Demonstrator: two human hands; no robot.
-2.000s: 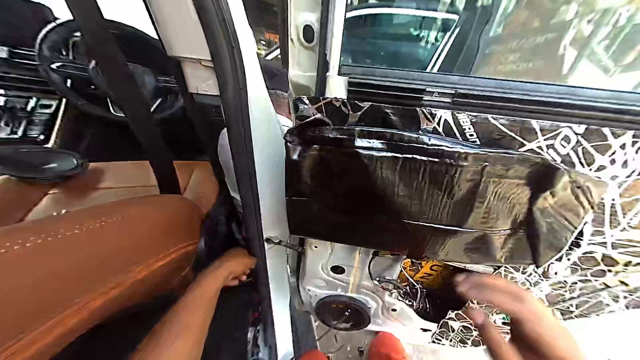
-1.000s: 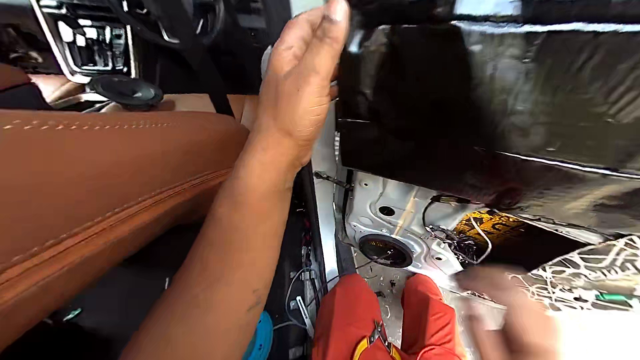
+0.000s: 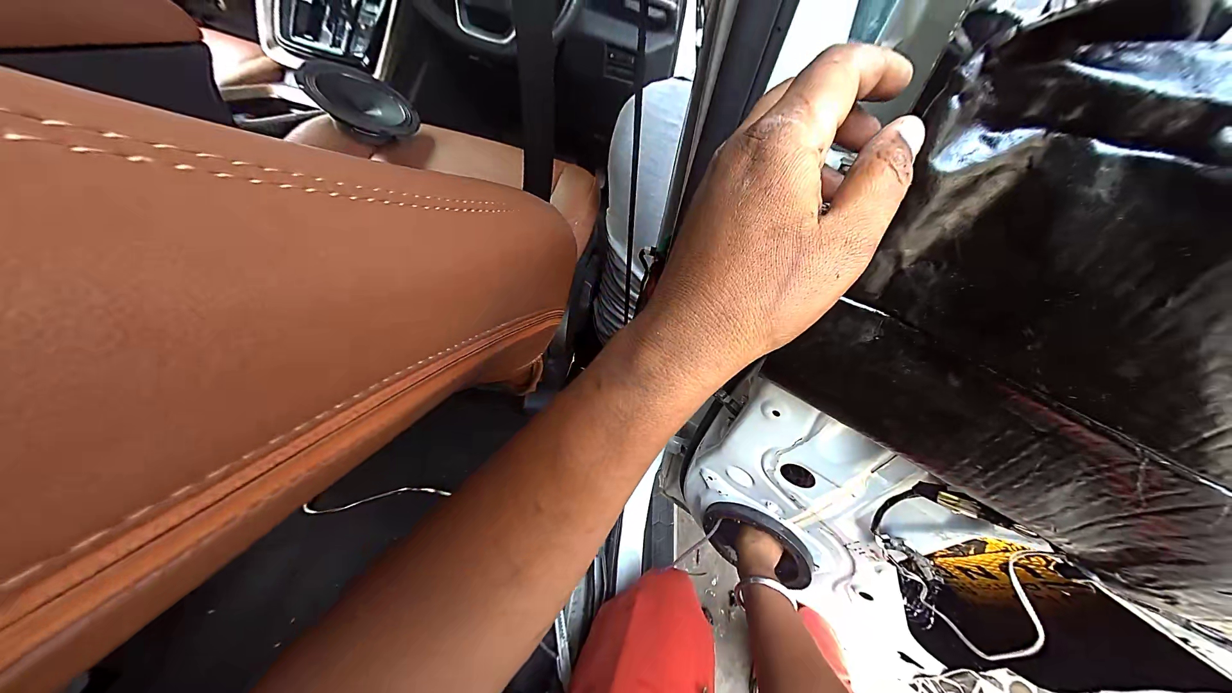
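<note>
My left hand (image 3: 794, 183) is raised beside the upper edge of the car door, thumb and bent fingers apart, with nothing visible between them. Close to its fingertips is a black sheet (image 3: 1039, 289), glossy and wrinkled, covering much of the door's inner side. My right hand (image 3: 758, 551) reaches into the round speaker opening (image 3: 717, 515) low in the white metal door panel (image 3: 818, 443); its fingers are hidden inside. A bracelet (image 3: 767, 583) circles that wrist. Right of the opening, wiring (image 3: 910, 568) hangs by a larger cutout that shows yellow-and-black material (image 3: 991, 568).
A brown leather seat (image 3: 289, 269) fills the left side. A round black speaker (image 3: 358, 101) lies near the front seat and console. A seat belt (image 3: 535, 96) hangs ahead. A thin wire (image 3: 380, 499) lies on the dark floor. My red-clad knee (image 3: 645, 635) is below.
My right hand was in front of the door by the lower cutout and is now inside the speaker opening. My left hand, low by the door pillar two seconds ago, is raised.
</note>
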